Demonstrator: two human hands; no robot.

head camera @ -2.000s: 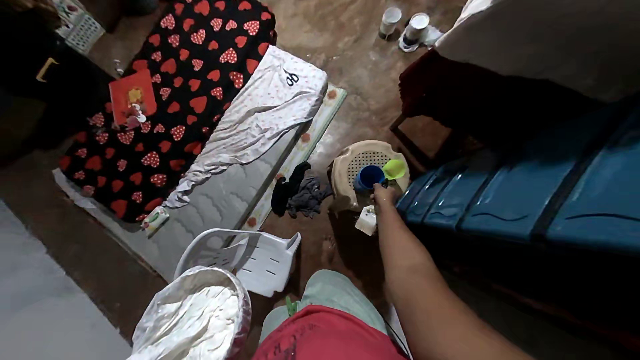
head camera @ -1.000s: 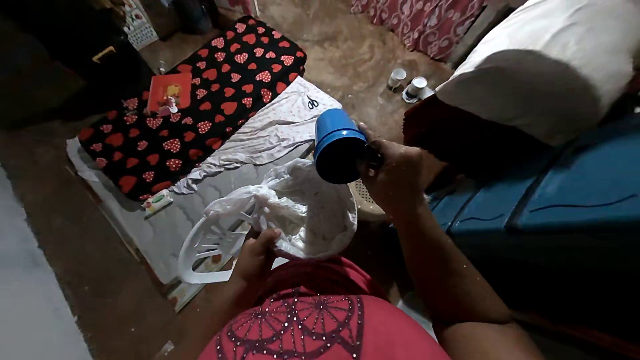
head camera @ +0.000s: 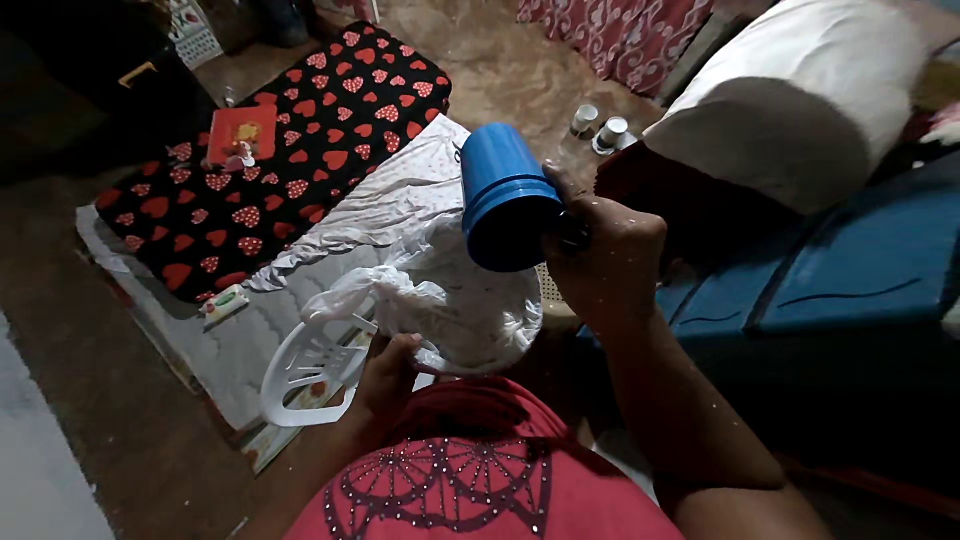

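My right hand [head camera: 600, 247] grips the handle of a blue plastic mug [head camera: 504, 180], tipped with its dark mouth facing down toward me. Below the mug is a round container lined with a white plastic bag [head camera: 480, 315], the bag gathered in a knot-like bunch at its left. My left hand [head camera: 391, 371] holds that container by its near left rim, close to my body. Whitish specks dot my right hand and forearm. What lies inside the container cannot be told for sure.
A white plastic chair [head camera: 311, 375] stands at the left, beside a mattress [head camera: 262, 337]. A heart-print cushion [head camera: 322, 142] bears a red tray [head camera: 241, 135]. Blue drawers or a chest [head camera: 825, 277] stand at the right. A beige stool [head camera: 553, 289] shows behind the container. Two cups [head camera: 613, 131] sit on the floor.
Two seconds ago my right hand was down at the stool with the blue mug, beside a yellow-green cup. The mug is now raised and tilted over the container, which my left hand holds.
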